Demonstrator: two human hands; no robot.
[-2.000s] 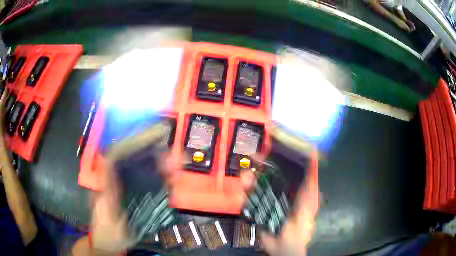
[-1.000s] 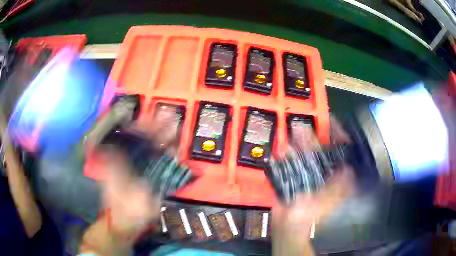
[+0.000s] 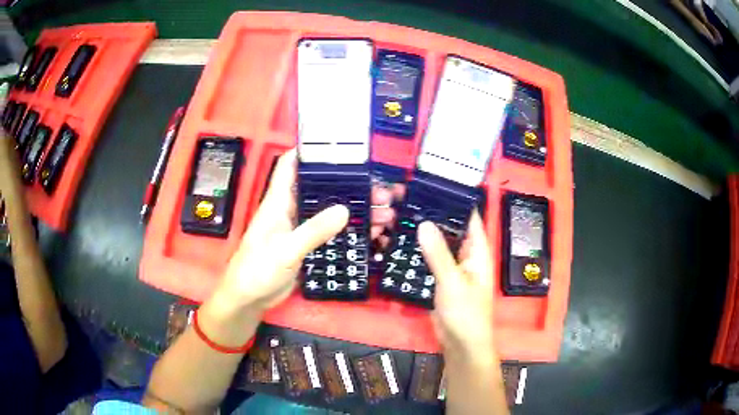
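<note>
My left hand [image 3: 271,247] holds an open flip phone [image 3: 334,271] upright over the red tray [image 3: 348,324]. Its screen is lit white and my thumb rests near the top of its keypad. My right hand [image 3: 462,284] holds a second open flip phone [image 3: 463,121], tilted to the right, its screen also white; my thumb lies on its upper keys. Closed black phones with yellow stickers lie in tray pockets, such as one at left [image 3: 212,186] and one at right [image 3: 527,243]. The held phones partly hide others.
Several batteries [image 3: 379,375] lie along the near edge below the tray. Pens [image 3: 162,162] lie left of the tray. A neighbouring red tray [image 3: 81,121] with closed phones is at left, beside another person's arm [image 3: 36,275]. Red tray edges [image 3: 729,316] show at far right. The green belt [image 3: 648,121] runs behind.
Both hands have come together over the tray with the open phones, which were wide apart and blurred before. Both screens now face me and the keypads are readable.
</note>
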